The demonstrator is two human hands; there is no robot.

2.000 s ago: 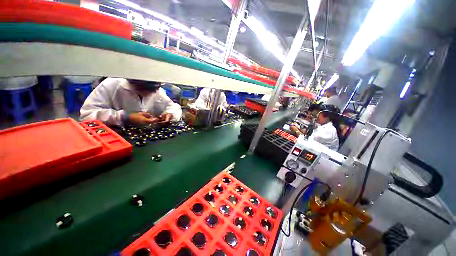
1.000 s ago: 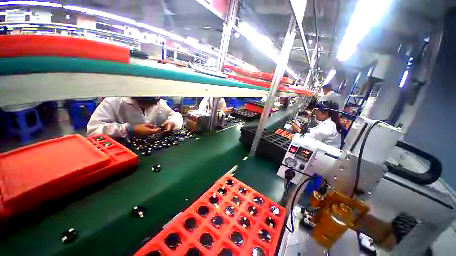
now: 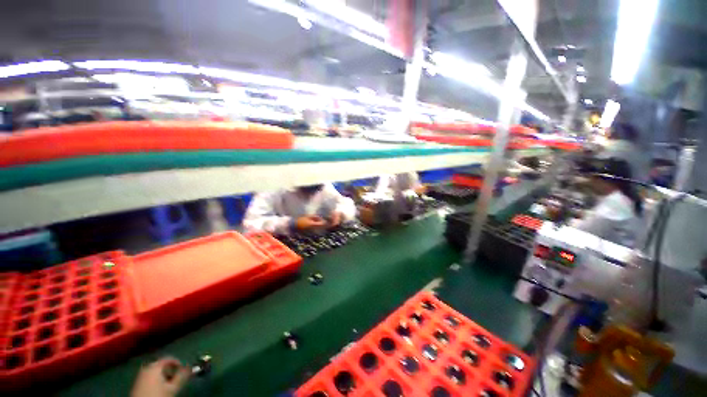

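My left hand (image 3: 159,378) shows at the bottom left, blurred and cut off by the lower edge. Its fingertips are beside a small round black unit (image 3: 201,365) on the green belt; whether they touch or hold anything is unclear. Two more black units (image 3: 290,340) lie apart on the belt, the other farther back (image 3: 315,277). A red compartment tray (image 3: 403,340) stands angled at the near right, with dark and glossy discs in its pockets. My right hand is out of the picture.
Across the belt (image 3: 353,298) are a gridded red tray (image 3: 133,328) and a flat red tray (image 3: 198,271). A black crate (image 3: 492,246) and metal post (image 3: 496,159) stand behind. A white machine (image 3: 585,260) is at right. A person in white sits opposite.
The view has turned left, so things sit farther right and the gridded red tray now shows at left. My left hand has come in at the bottom left beside a black unit.
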